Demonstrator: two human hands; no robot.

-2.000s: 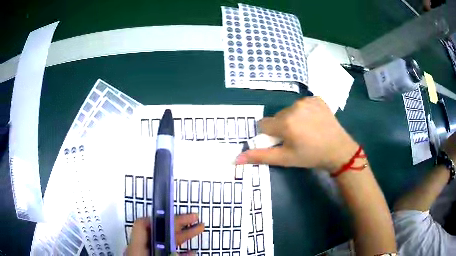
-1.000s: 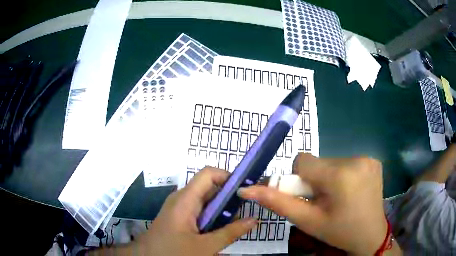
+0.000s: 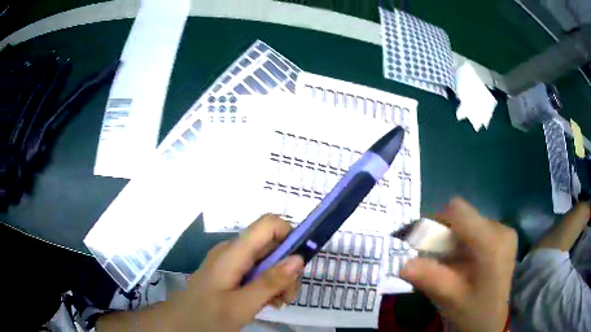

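My left hand (image 3: 249,275) grips the lower end of a black and purple appliance body (image 3: 334,201), held slanting over the sheets with its dark tip toward the upper right. My right hand (image 3: 460,266) is right of the body, apart from it and blurred. It holds a small white pad (image 3: 429,237) at thumb and fingers; a small dark thing shows beside the pad, too blurred to name. Under both hands lies the outlined label sheet (image 3: 347,272), partly covered by white sheets. A round sticker sheet (image 3: 223,117) shows small dark circles at its upper left.
Silver-grey label sheet (image 3: 259,71) and long white strip sheet (image 3: 139,97) lie left. Black bodies (image 3: 32,123) are at far left. Spare dot sheets (image 3: 418,52), a white wipe (image 3: 476,97) and a dispenser bottle (image 3: 528,107) are beyond. A neighbour's arm (image 3: 560,240) is at right.
The body went from upright on the left to slanting across the sheets. My right hand came down to the body, then moved away right with the pad. The view shifted.
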